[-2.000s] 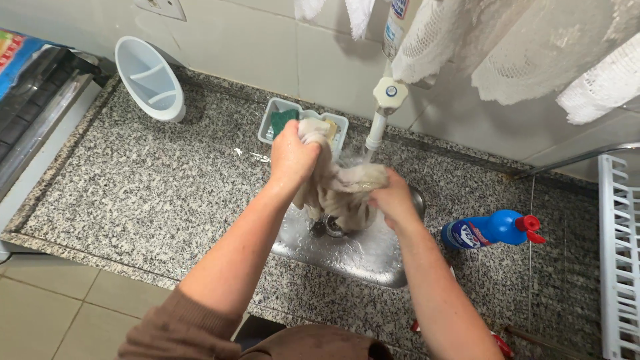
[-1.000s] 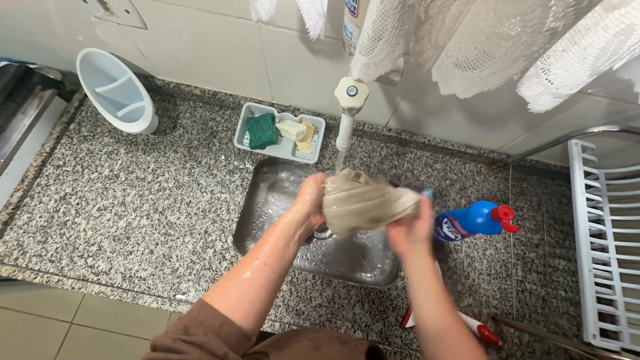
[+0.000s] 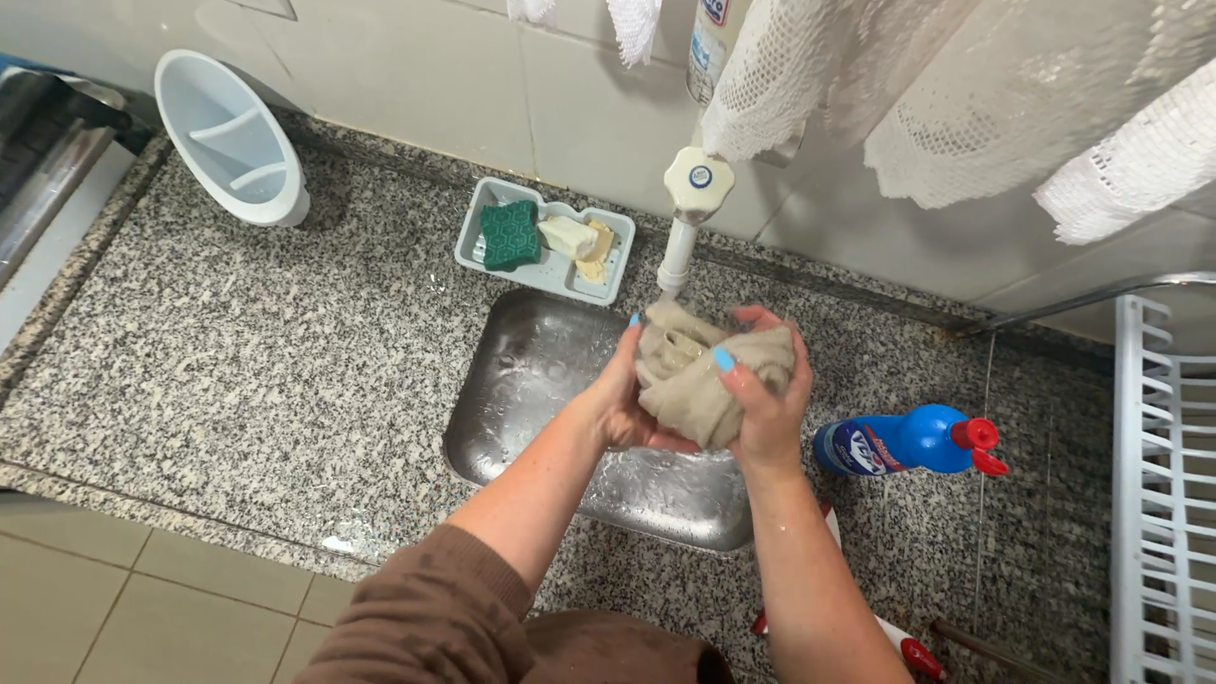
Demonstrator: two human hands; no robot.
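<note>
A wet beige cloth (image 3: 698,389), bunched into a ball, is held between my two hands above the right part of a stainless steel sink (image 3: 532,380). My left hand (image 3: 627,399) cups its left side and underside, and my right hand (image 3: 771,389) grips its right side with the thumb on top. The cloth lies just under the spout of a white plastic tap (image 3: 676,252), and water runs onto it. Drops and thin water cover the sink's bottom. The drain is hidden from view.
A grey tray (image 3: 546,275) behind the sink holds a green sponge (image 3: 510,235) and soap pieces (image 3: 570,237). A blue bottle with a red cap (image 3: 893,444) stands at the right, near a white dish rack (image 3: 1130,475). A divided white container (image 3: 233,152) is at the back left. Lace curtain (image 3: 950,104) hangs above.
The cloth hung loose between my hands two seconds ago, with its lower part down in the sink. It is now gathered into a compact bunch, and my hands are closer together.
</note>
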